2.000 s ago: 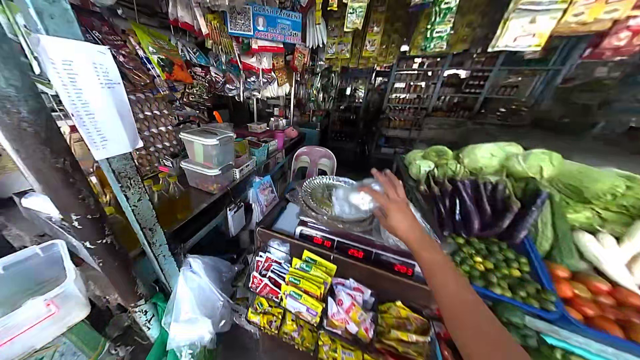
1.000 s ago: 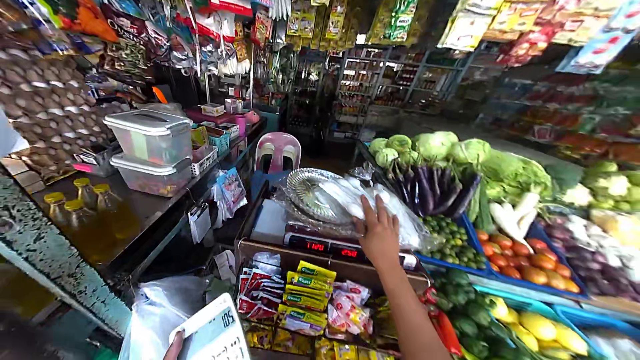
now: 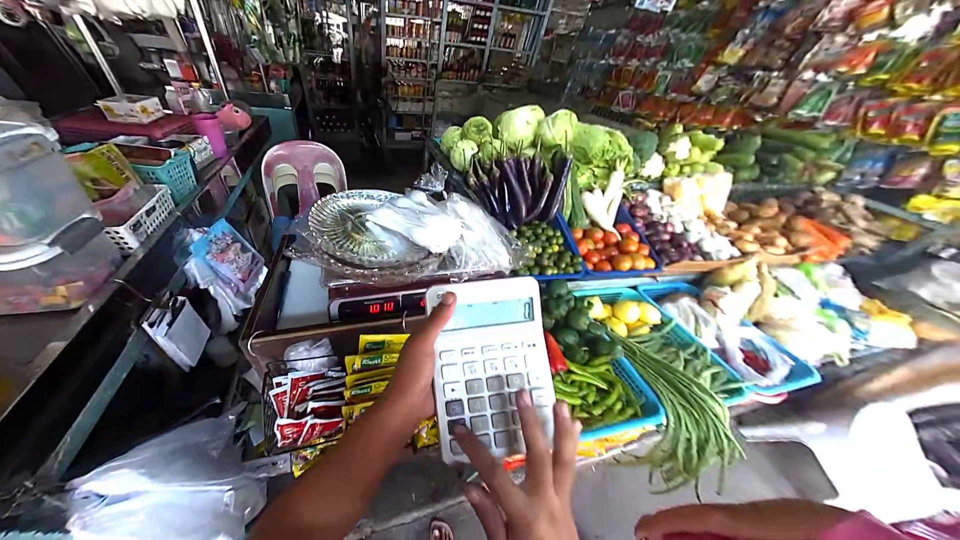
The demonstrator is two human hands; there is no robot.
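A white calculator (image 3: 491,371) is held upright in my left hand (image 3: 420,360), whose thumb lies along its left edge. Spread over the lower keys are the fingers of my right hand (image 3: 529,465), one fingertip at a key near the bottom left. My right hand grips nothing. Behind the calculator, a digital scale (image 3: 375,306) with lit red digits carries a patterned round dish (image 3: 352,225) and plastic bags with white contents (image 3: 427,225). The calculator covers part of the scale's display.
Seasoning sachets (image 3: 371,367) fill a rack below the scale. Eggplants (image 3: 521,187), tomatoes (image 3: 611,247) and long beans (image 3: 686,405) lie at the right. A pink plastic chair (image 3: 304,176) stands behind. Another person's arm (image 3: 735,517) reaches in at bottom right.
My right hand has left the bag on the scale and is now at the calculator keys. My left hand has brought the calculator up from the lower left. The view has swung right.
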